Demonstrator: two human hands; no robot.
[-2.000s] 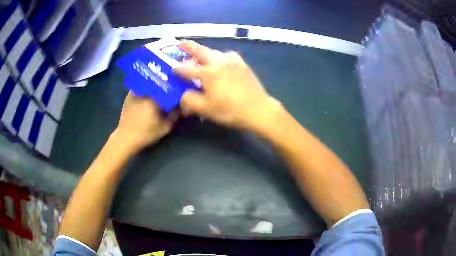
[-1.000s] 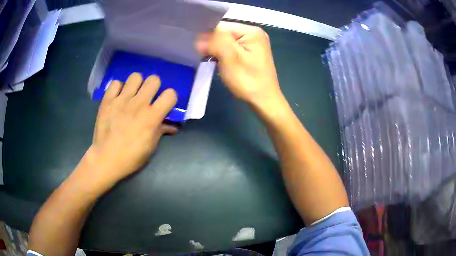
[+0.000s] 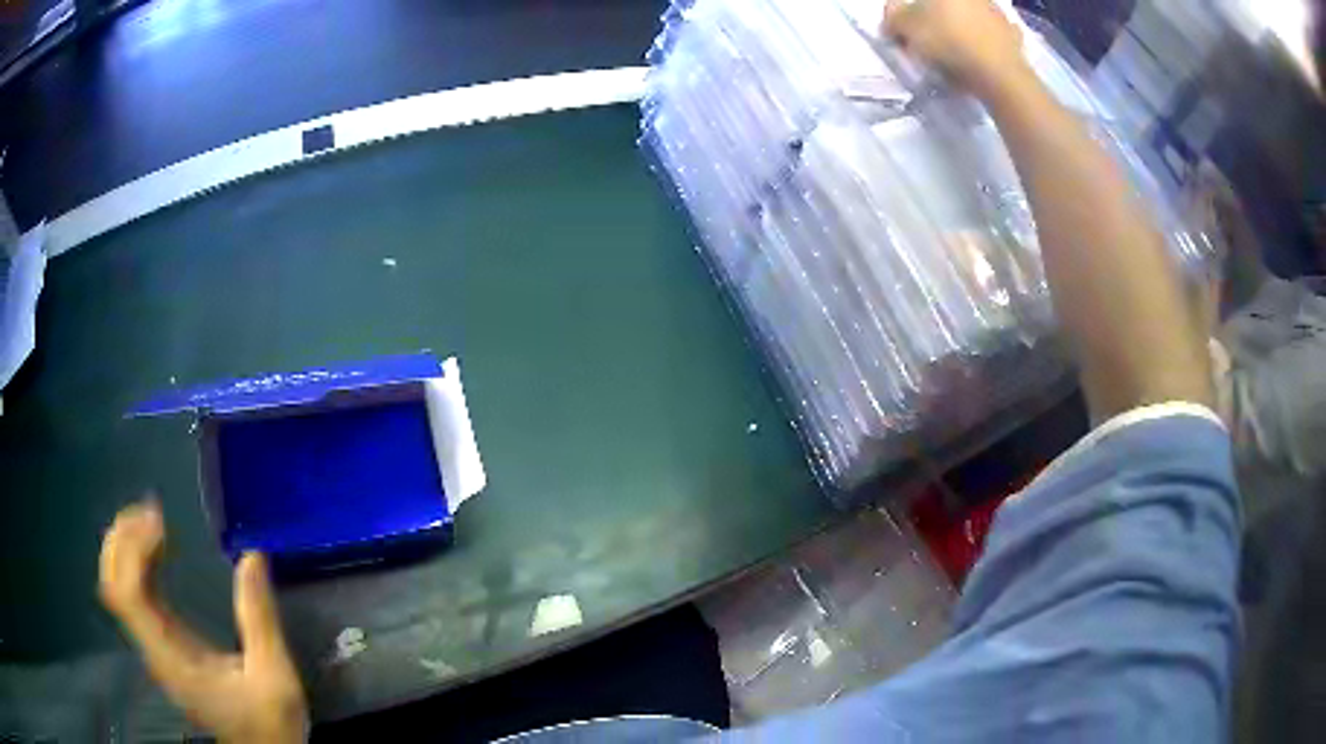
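A blue carton (image 3: 335, 472) lies on the dark-green bench at the left, its blue lid raised along the far side and a white flap sticking out on its right. Its inside shows blue. My left hand (image 3: 211, 640) is at the carton's near left corner, thumb and fingers apart, holding nothing. My right hand (image 3: 953, 37) is at the top edge, over the far part of a stack of clear plastic pieces (image 3: 887, 247); its fingers are curled, and whether they grip a piece cannot be told.
A pale strip (image 3: 465, 109) runs along the bench's far side. White scraps (image 3: 556, 613) lie by the near edge. A white flap (image 3: 21, 305) shows at the left edge. A red object (image 3: 960, 509) and clear plastic are below the bench at the right.
The view has turned right. My right hand has left the carton for the plastic stack. My left hand has let go of the carton, whose lid now leans lower, showing its blue side.
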